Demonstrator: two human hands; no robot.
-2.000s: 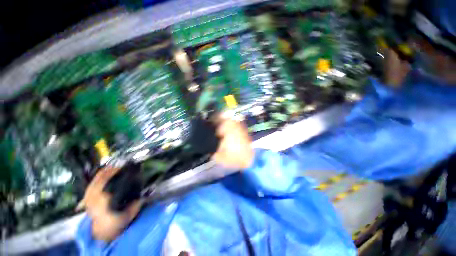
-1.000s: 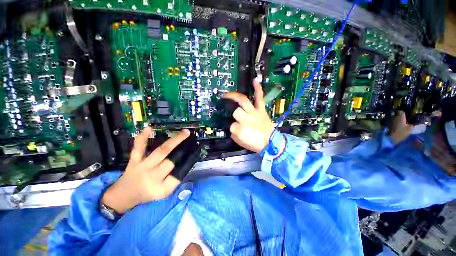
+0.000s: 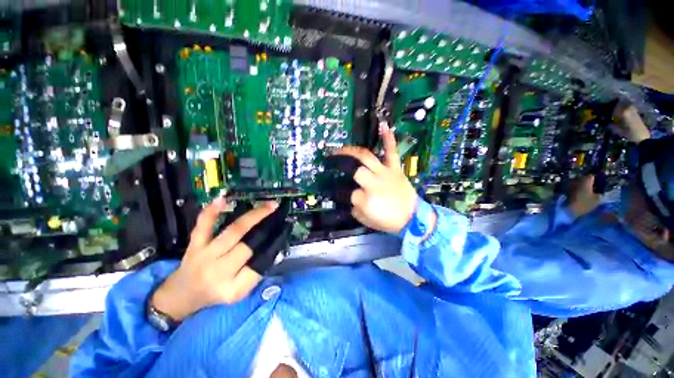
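Note:
The main circuit board (image 3: 247, 96), a large green square, lies in a black carrier in front of me. My left hand (image 3: 218, 258) is over its near edge, two bare fingers spread with tips at that edge, the others curled by a dark mass. My right hand (image 3: 384, 188) is at the board's near right corner, one finger pointing up and one left. Dark material also shows beside its curled fingers. Whether the dark material is held parts or a finger covering cannot be told.
More boards in black carriers lie to the left (image 3: 59, 133) and right (image 3: 465, 133). A pale rail (image 3: 332, 249) runs along the near side. A blue cord (image 3: 473, 96) crosses the right boards. Another person's blue sleeve (image 3: 584, 258) and hand are at the right.
The earliest view is strongly blurred, with my hands at different places over the line. Since one second ago my hands keep nearly the same pose, and the view has shifted slightly.

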